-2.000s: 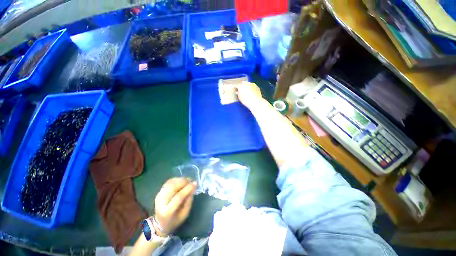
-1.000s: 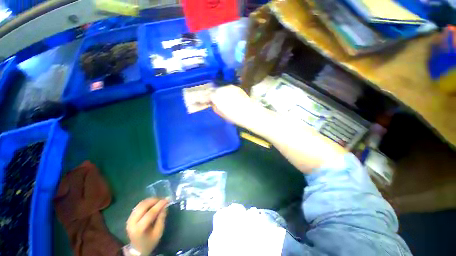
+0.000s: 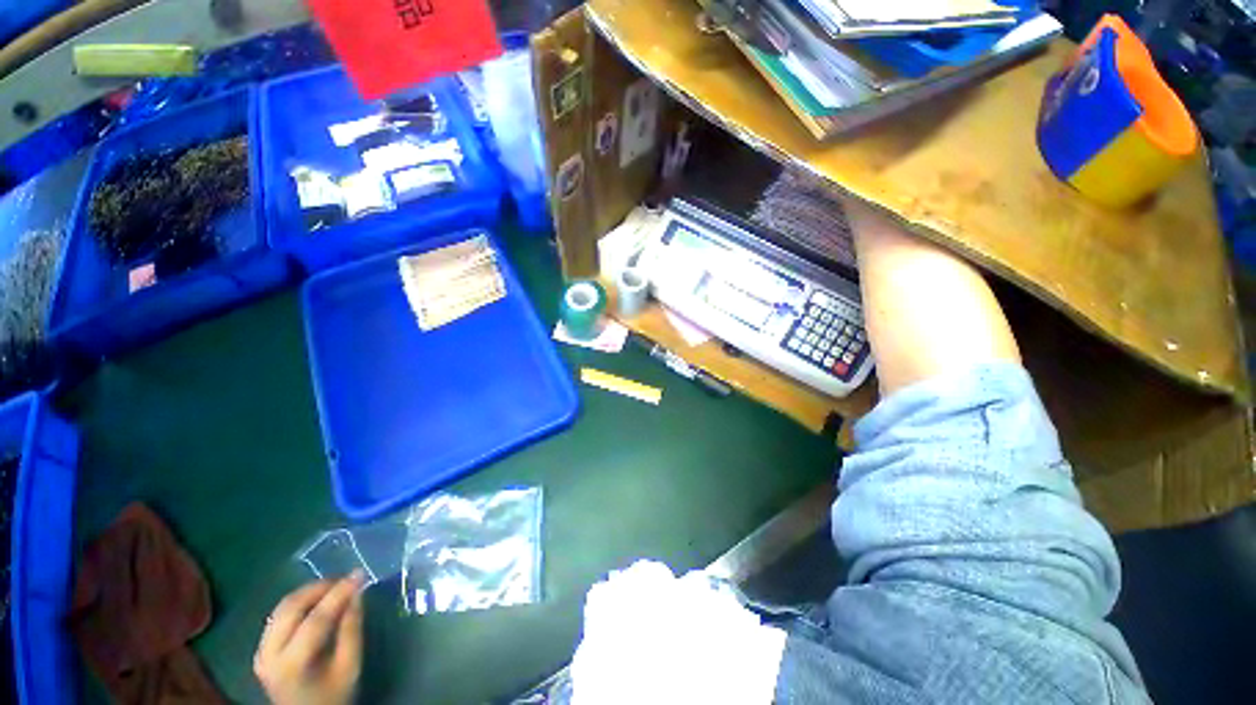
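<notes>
My left hand (image 3: 314, 636) is at the bottom left, its fingertips pinching the edge of a small clear bag (image 3: 339, 555) just above the green mat. A larger clear bag (image 3: 475, 551) lies flat to its right. A bundle of tan pins (image 3: 455, 282) lies in the upper part of the shallow blue tray (image 3: 430, 400). My right forearm (image 3: 926, 306) reaches into the carton, past the right side of the counting scale (image 3: 755, 296); my right hand is hidden inside the carton.
Deep blue bins (image 3: 283, 165) stand at the back and left. The brown cloth (image 3: 142, 592) lies at left. Tape rolls (image 3: 583, 300) and a yellow strip (image 3: 621, 384) lie near the carton (image 3: 992, 179). Papers (image 3: 882, 55) and a large tape roll (image 3: 1116, 113) sit on top.
My right hand has left the pin bundle and moved right into the carton. The bundle stays in the tray. The view has swung right. My left hand still holds the small bag.
</notes>
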